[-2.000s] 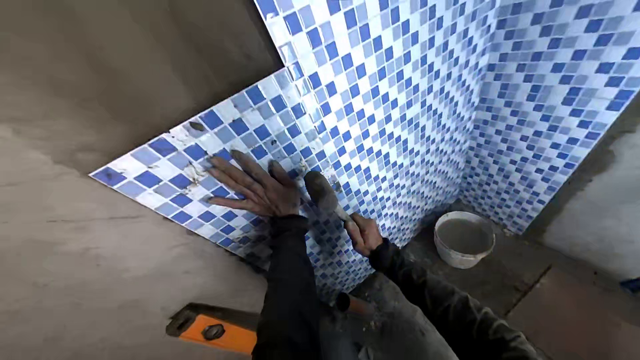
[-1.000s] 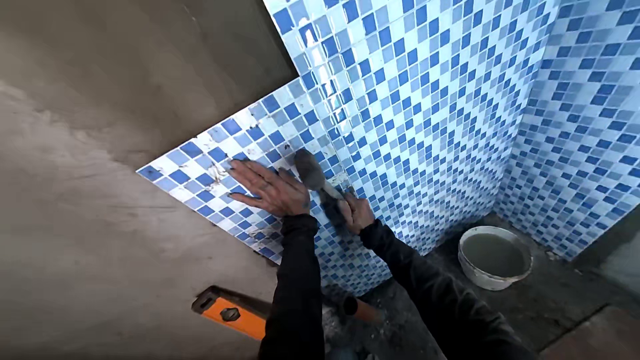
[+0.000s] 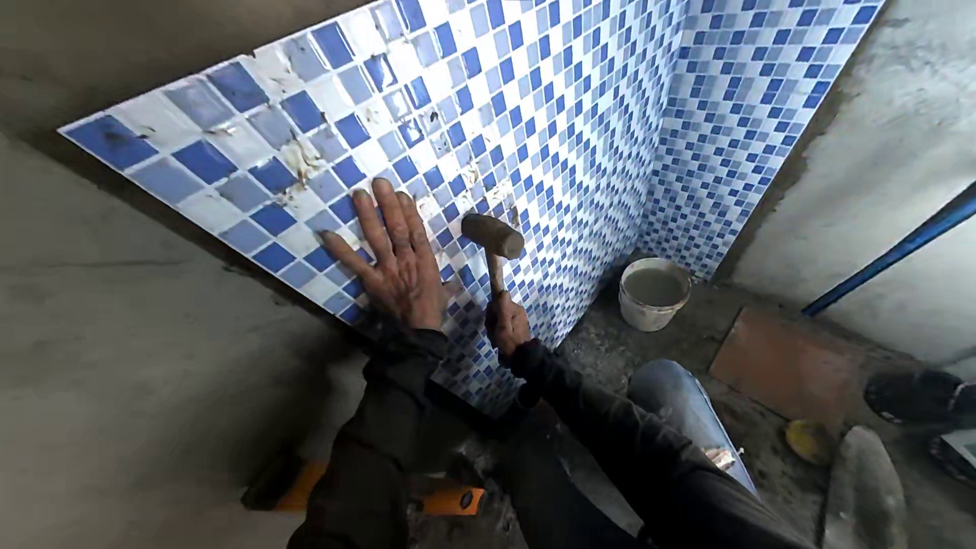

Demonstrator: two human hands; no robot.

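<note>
My left hand (image 3: 402, 267) lies flat with spread fingers on a wall tile (image 3: 320, 137) patterned in blue, grey and white mosaic squares, near its lower left edge. Smears of dried residue mark the tile's surface. My right hand (image 3: 506, 324) grips the handle of a mallet (image 3: 494, 235), just right of my left hand. The mallet's head is dark and worn and stands close to the tiled wall; whether it touches cannot be told.
A white bucket (image 3: 645, 314) of grey liquid stands at the wall corner. An orange spirit level (image 3: 454, 501) lies below my left arm. At right are a reddish-brown tile (image 3: 785, 366), a blue pole (image 3: 892, 252) and a yellow round object (image 3: 810, 442). My bent knee (image 3: 671, 389) is nearby.
The view has shifted strongly, bringing the blue pole and the floor at right into sight. Both hands remain at the tiled wall, the left pressed flat and the right on the mallet.
</note>
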